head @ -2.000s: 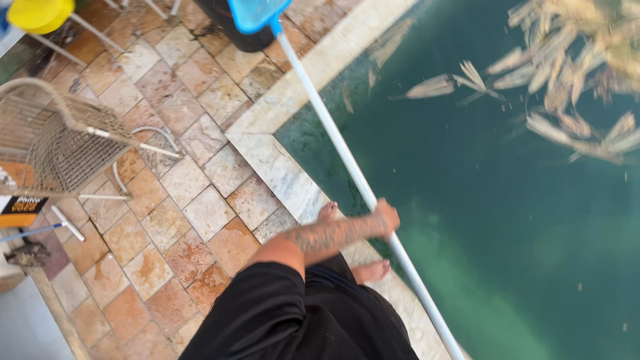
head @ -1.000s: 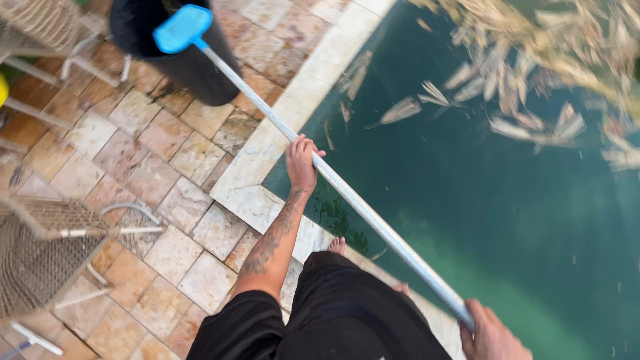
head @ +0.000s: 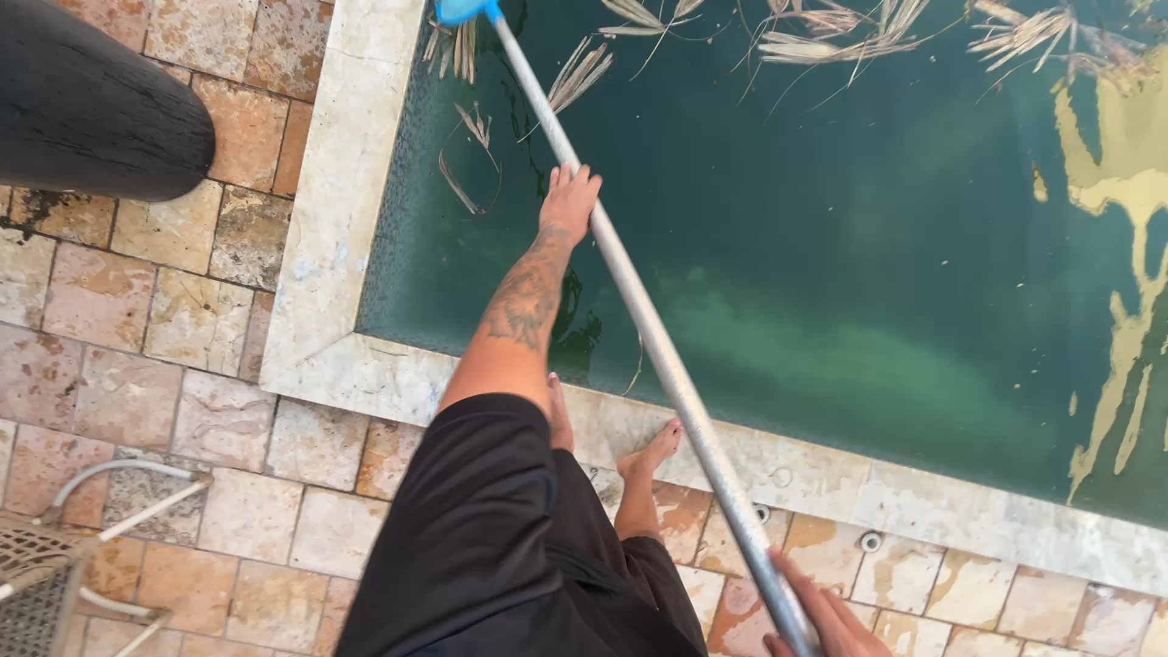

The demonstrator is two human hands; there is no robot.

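Note:
A long metal pole (head: pixel 650 315) slants from the bottom right up to a blue pool skimmer head (head: pixel 464 9), partly cut off at the top edge. My left hand (head: pixel 570 203) rests on the upper part of the pole, its fingers over the shaft. Lower down, near the bottom edge, my right hand (head: pixel 826 613) is wrapped around the pole's thicker end. Beneath the pole lies green pool water (head: pixel 821 274). Dry palm leaves (head: pixel 835 41) float along the top, and a small bunch (head: pixel 579 75) lies just right of the pole near the skimmer head.
Pale stone coping (head: pixel 365 374) borders the pool, and my bare feet (head: pixel 655 449) are at its edge. A black bin (head: pixel 91 105) stands on the stone paving (head: pixel 242 511) at upper left. Part of a woven chair (head: pixel 41 584) shows at lower left.
The skimmer head has moved from above the black bin to over the pool. Two seconds ago only one hand showed on the pole; now both do. The view has shifted.

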